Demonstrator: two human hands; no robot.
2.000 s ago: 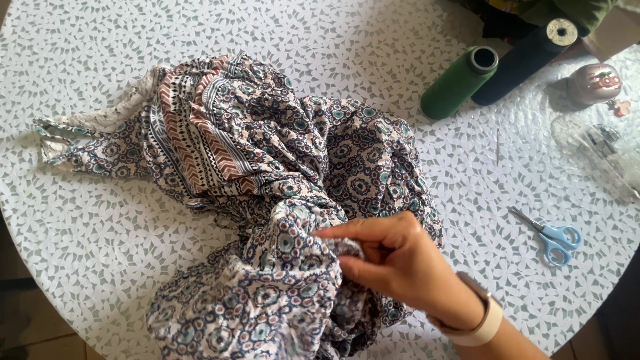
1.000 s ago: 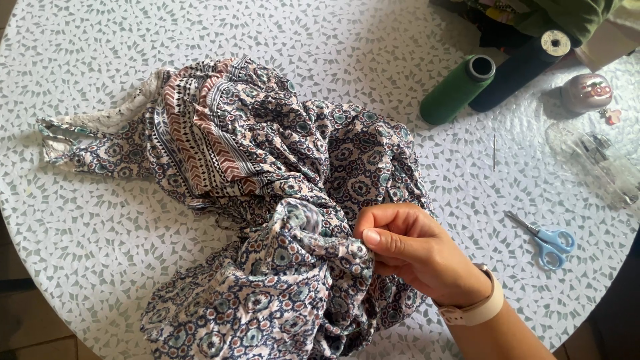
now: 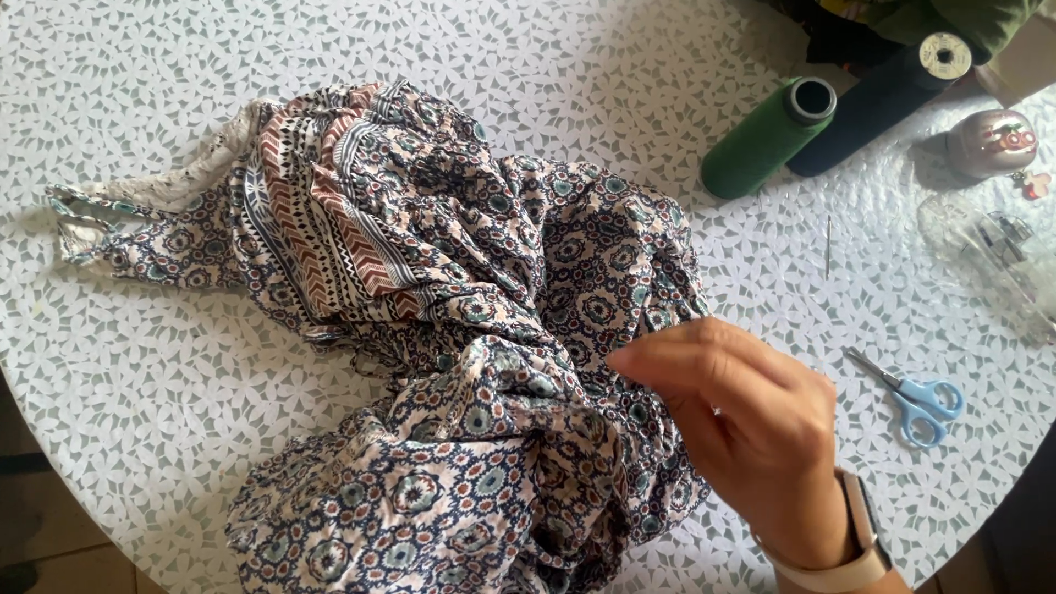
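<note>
A patterned cloth garment (image 3: 462, 272), with a chevron band and thin straps at its left end, lies bunched on the round table. Over its right part is my right hand (image 3: 734, 404), with a pale band on the wrist; the fingers are curled and the fingertips lie close together. Whether they pinch a thread or a needle is too small to tell. My left hand is out of view. Light-blue scissors (image 3: 916, 400) lie to the right of my hand, a little apart at the blades' tips or nearly closed. A thin needle-like object (image 3: 828, 246) lies above them.
Beyond the garment, a green thread cone (image 3: 767, 140) and a dark thread cone (image 3: 883, 99) lie slanted. At the right are a shiny pinkish round container (image 3: 990, 143) and clear plastic packaging (image 3: 986, 247). Dark green fabric (image 3: 957, 25) sits at the top right edge. A patterned tablecloth (image 3: 577, 66) covers the table.
My right hand was touching the raised fold of the garment; now its fingertips are over the cloth to the right of that fold. The fold has sunk somewhat.
</note>
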